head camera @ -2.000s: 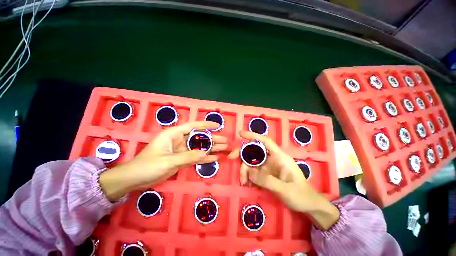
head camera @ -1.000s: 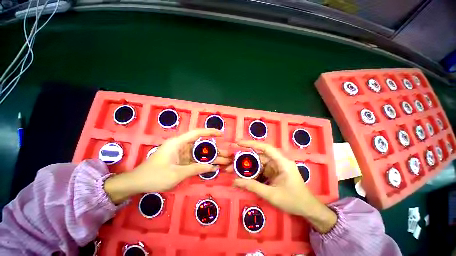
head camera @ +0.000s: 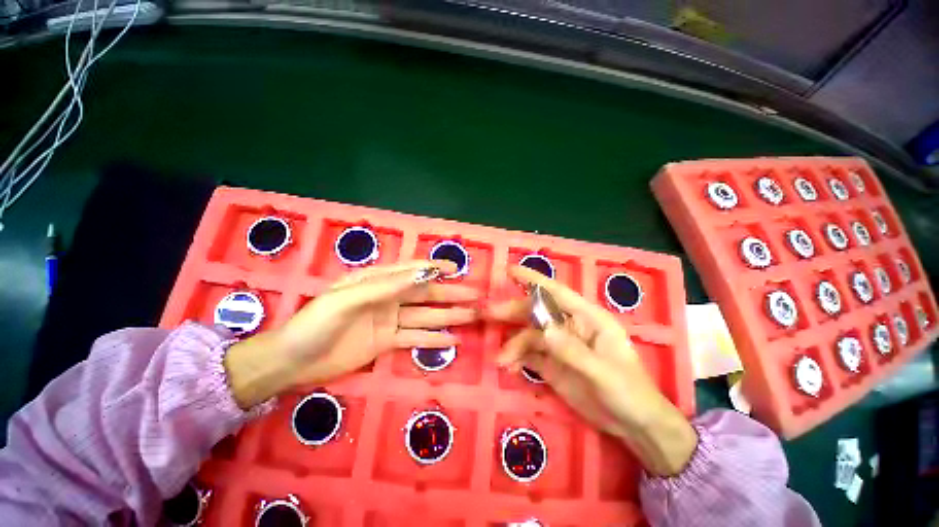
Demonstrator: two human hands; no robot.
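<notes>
My left hand point(head camera: 355, 319) is above the foam tray, back turned up, with a smartwatch module point(head camera: 428, 274) held near the thumb and fingertips; only a thin silver edge of it shows. My right hand point(head camera: 592, 360) holds another smartwatch module point(head camera: 547, 308), tilted so that its silver rim shows edge-on. Both screens are out of sight. The red foam tray point(head camera: 360, 432) below has square pockets with modules face up. Two in a lower row, one point(head camera: 428, 436) and its neighbour point(head camera: 523, 454), show red lit graphics. Others are black, and one at left point(head camera: 239, 311) has a pale band.
A second foam tray point(head camera: 721, 299) lies angled at right with white-silver discs. A pale paper slip point(head camera: 713, 341) is between the trays. A black mat point(head camera: 113, 268), a blue pen point(head camera: 51, 270) and white cables point(head camera: 64, 113) are at left. White scraps point(head camera: 848, 465) lie at lower right.
Both hands have turned the modules from screen-facing to nearly edge-on, so the red lit screens no longer show. The view has shifted slightly.
</notes>
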